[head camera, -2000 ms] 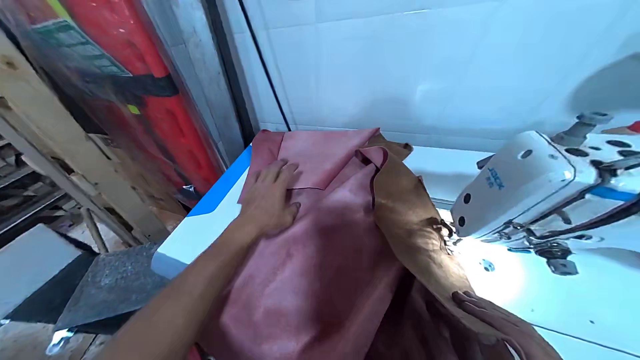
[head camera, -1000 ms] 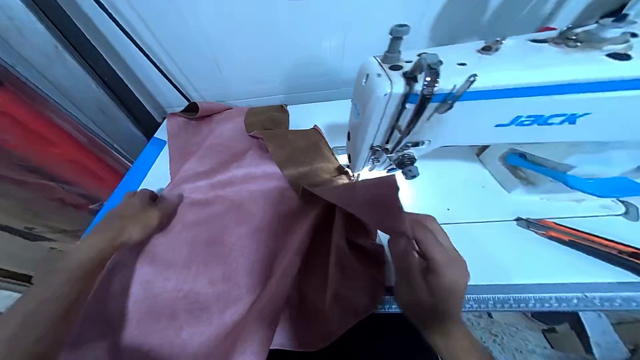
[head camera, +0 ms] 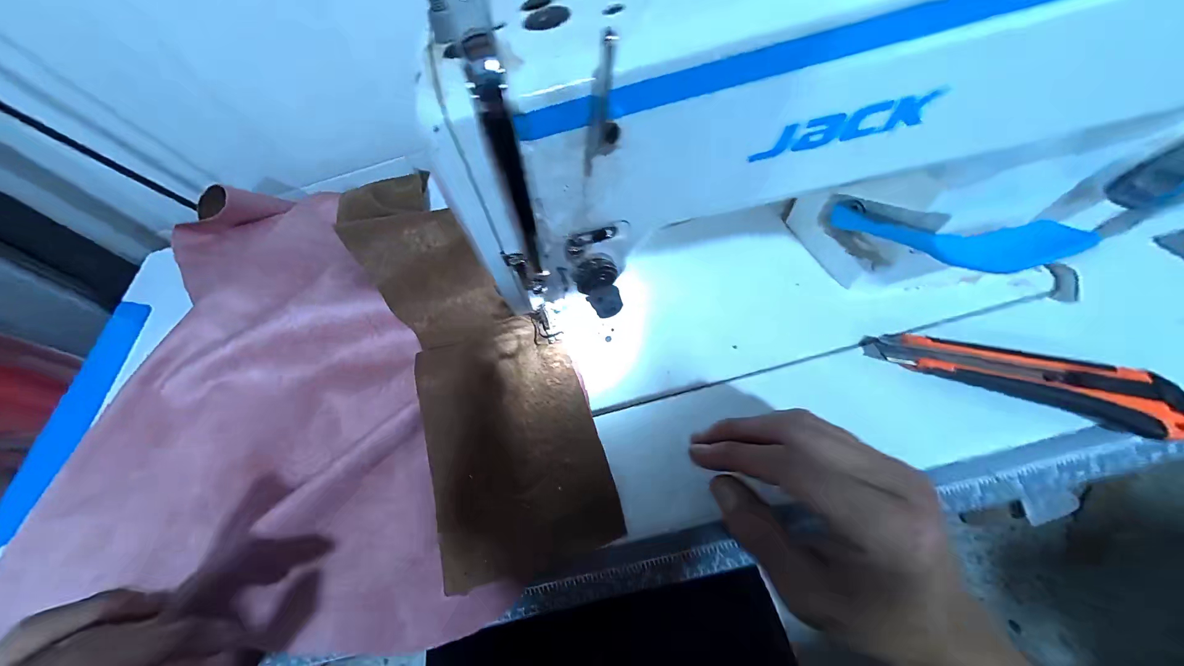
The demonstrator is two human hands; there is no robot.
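A large pink leather piece (head camera: 305,388) lies across the left of the sewing machine table, with brown strips along its right side. One brown leather strip (head camera: 518,462) reaches from the lit presser foot (head camera: 546,328) down to the table's front edge. My left hand (head camera: 129,634) is at the lower left over the pink leather, partly cut off and blurred; whether it grips the leather is unclear. My right hand (head camera: 823,518) is right of the brown strip, above the front edge, fingers slightly bent and apart, with nothing in them.
The white sewing machine head (head camera: 666,120) spans the top. A blue lever (head camera: 971,245) sits below its arm. An orange and black utility knife (head camera: 1027,375) lies at the right. A measuring scale (head camera: 999,486) runs along the front edge. Blue tape (head camera: 74,416) marks the left edge.
My right hand has let go of the leather flap it held one second ago and is now to its right. The brown strip now lies flat. The view is closer to the machine.
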